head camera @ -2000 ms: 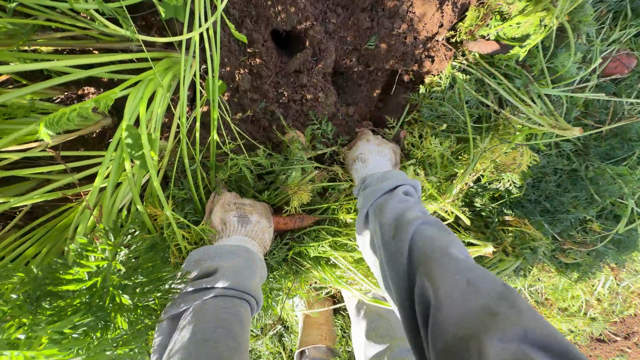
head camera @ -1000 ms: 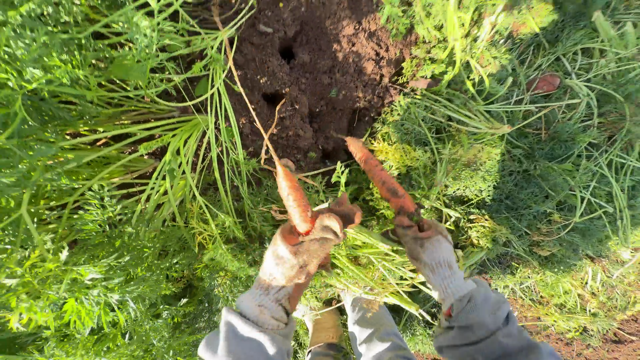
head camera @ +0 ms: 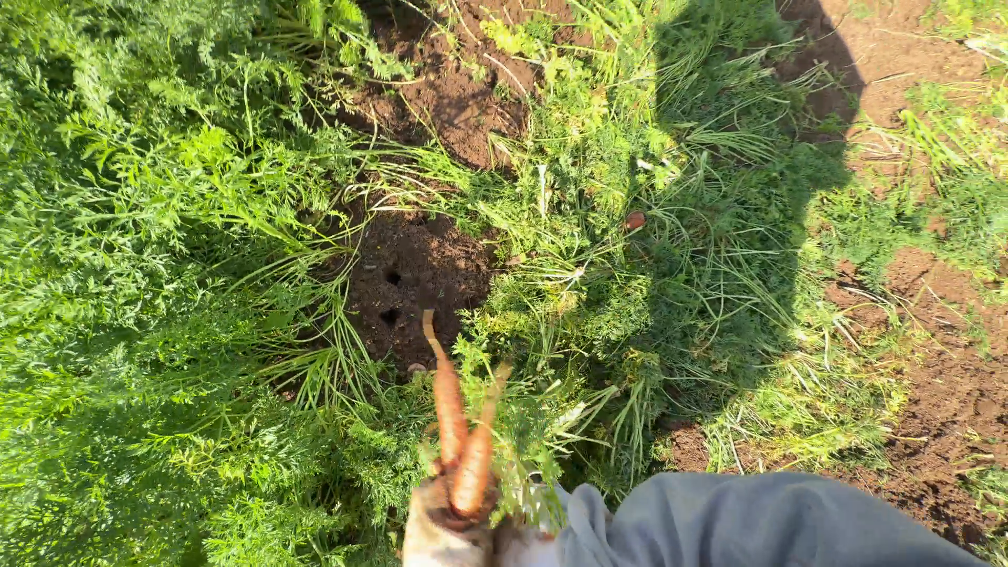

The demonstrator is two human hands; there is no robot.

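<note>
My left hand [head camera: 449,528], in a soiled light work glove, is at the bottom centre, closed around two orange carrots. One carrot [head camera: 449,409] is long with a thin, bent root tip; the other carrot [head camera: 472,472] lies against its right side, slightly blurred. My right hand [head camera: 524,545], also gloved, is close beside the left at the bottom edge. Its fingers are mostly hidden, so its grip cannot be made out. Feathery carrot leaves [head camera: 531,465] rise just above it. The grey sleeve [head camera: 756,520] of my right arm reaches in from the lower right.
Beyond the carrots is brown soil [head camera: 425,268] with holes in it. Dense standing carrot foliage [head camera: 157,315] fills the left. Cut or pulled greens [head camera: 709,260] lie across the middle and right, partly in shadow, with a small reddish piece [head camera: 635,220] among them. More bare soil [head camera: 945,378] shows at right.
One second ago each hand held a carrot, apart from each other. Now two carrots are together in my left hand, and my right hand has come in beside it. The view has shifted.
</note>
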